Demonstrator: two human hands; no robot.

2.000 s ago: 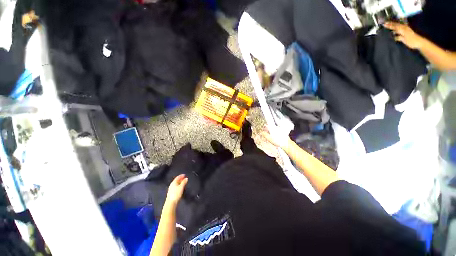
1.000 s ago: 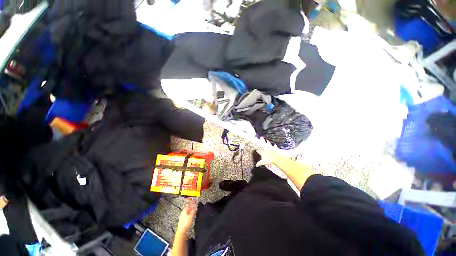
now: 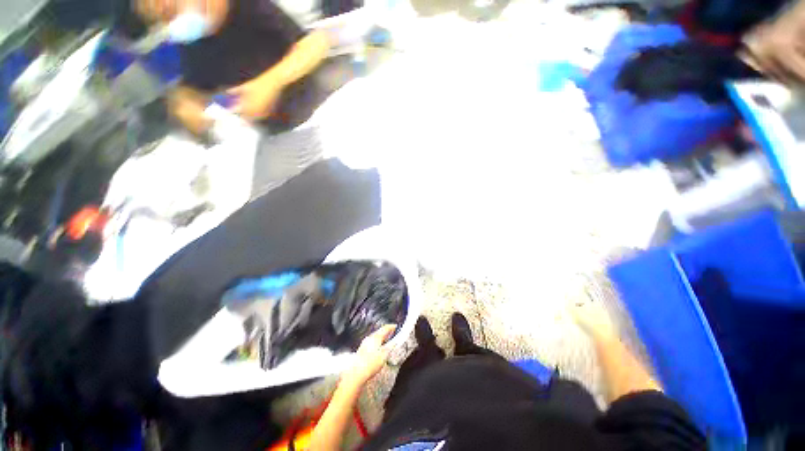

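Note:
A white trough with a rounded rim lies in front of me to the left. It holds a shiny black plastic bag and grey and blue cloth. My left hand is at the rim of its right end; the image is too blurred to show whether the fingers grip it. My right hand reaches forward over the floor at the right, blurred and washed out by glare, with no object visible in it. Black cloth lies along the trough's far side.
A person in a black top is beyond the trough, hands near white cloth. Blue crates stand at right. My feet are on speckled floor. An orange-yellow item is at the bottom edge. Bright glare covers the centre.
My view has swung right, and the trough now lies lower left. My right hand has left the trough's rim and is out to the right; my left hand is now at the rim.

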